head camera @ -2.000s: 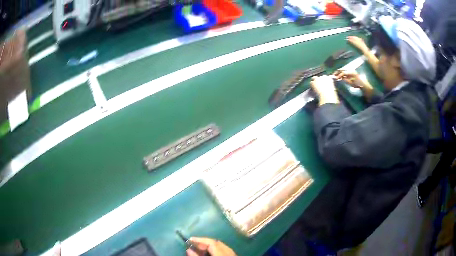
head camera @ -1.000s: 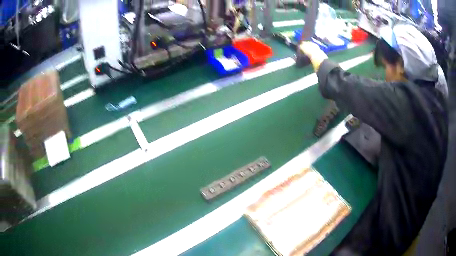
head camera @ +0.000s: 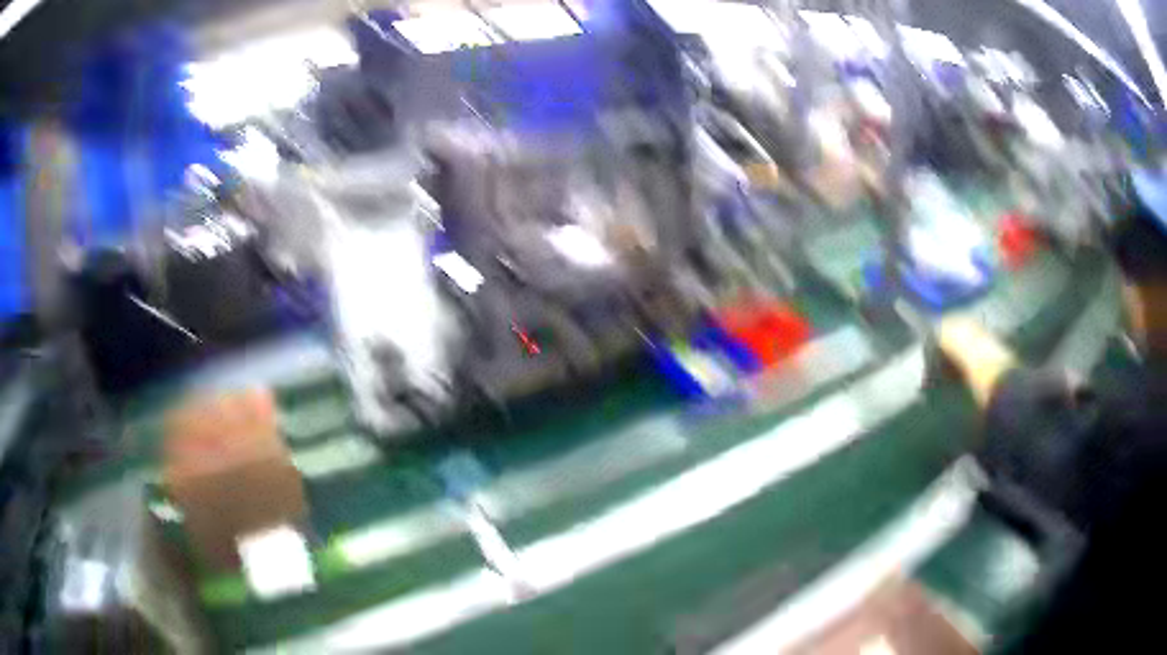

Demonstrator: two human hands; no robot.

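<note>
Neither of my hands is in the picture. The frame is strongly blurred. Nearest in front of me, a filled blister tray (head camera: 896, 623) shows as a brownish patch cut off by the bottom edge. A dull grey-brown bar (head camera: 742, 612) lies blurred on the green bench surface just left of it. Its details cannot be made out. The tweezers are not in view.
A copper-coloured stack (head camera: 230, 473) with a white card (head camera: 275, 560) stands at the left. Blue (head camera: 704, 369) and red (head camera: 765, 333) bins sit beyond the white strips (head camera: 666, 505). At the right, another person's hand (head camera: 973, 358) and dark sleeve (head camera: 1043, 429) reach over the bench.
The view has swung up and left, so the bench things sit lower and further right. My hand with the tweezers, visible two seconds ago, is out of the picture.
</note>
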